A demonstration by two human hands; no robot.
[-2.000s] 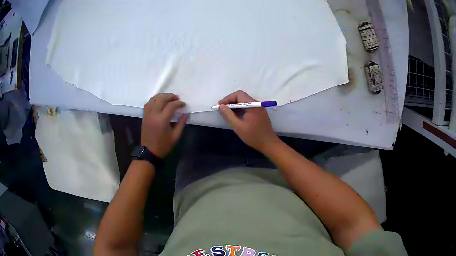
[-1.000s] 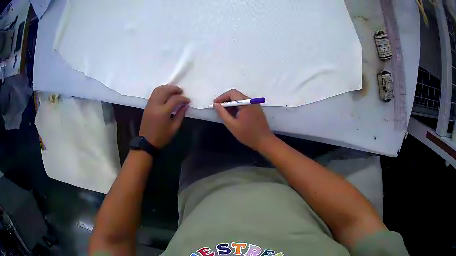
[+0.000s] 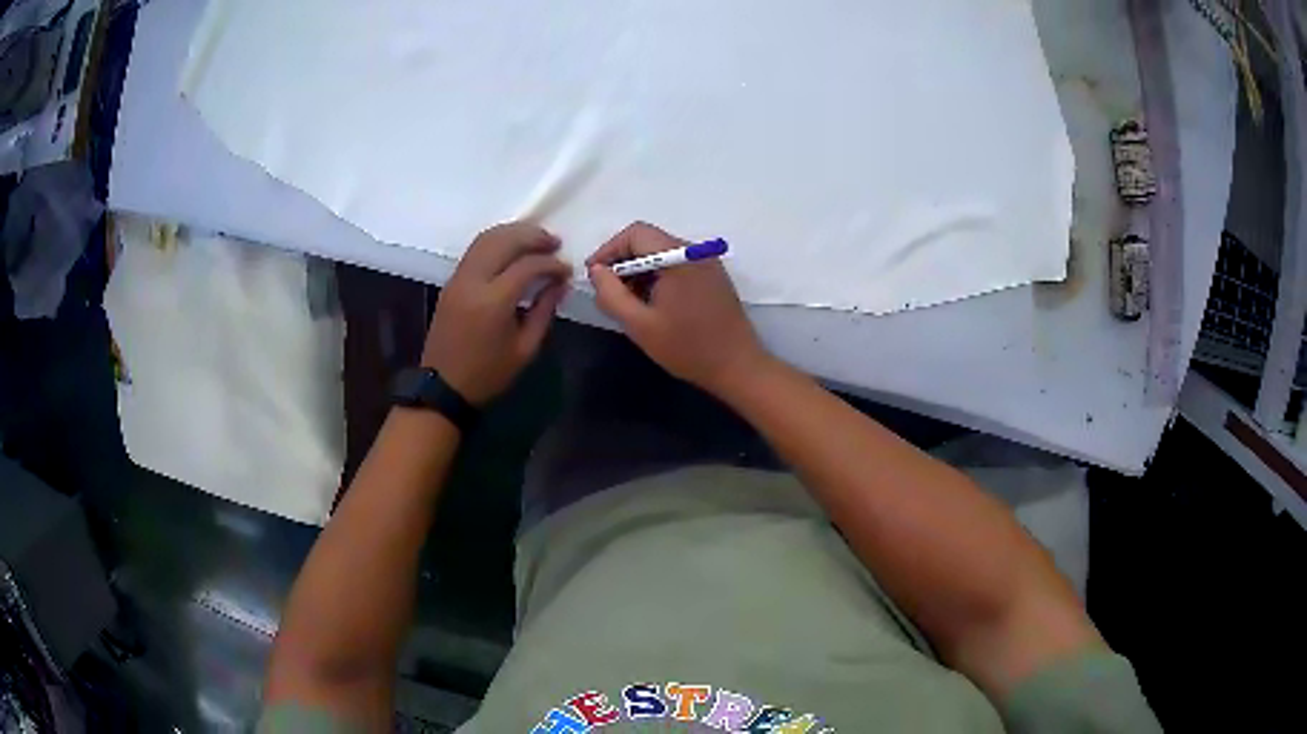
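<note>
A large cream garment panel [image 3: 688,129] lies on the pale table cover cloth [image 3: 946,351], its near edge close to the table's front edge. My left hand [image 3: 502,301], with a dark watch at the wrist, pinches the panel's near edge between thumb and fingers. My right hand [image 3: 674,308] is just right of it and holds a slim white fabric marker [image 3: 652,263] with a purple end pointing right. The marker's tip is at the panel's near edge, close to my left fingertips. A small fold runs up the panel from my left hand.
Two patterned weights [image 3: 1131,162] sit at the right beside a long clear ruler [image 3: 1162,215]. A cream cut piece [image 3: 222,373] hangs below the table edge at left. A white wire rack [image 3: 1276,215] stands at far right.
The panel and table have shifted right and slightly down in view. My hands are closer together, with the marker hand nearer my left fingers and its purple end tilted higher.
</note>
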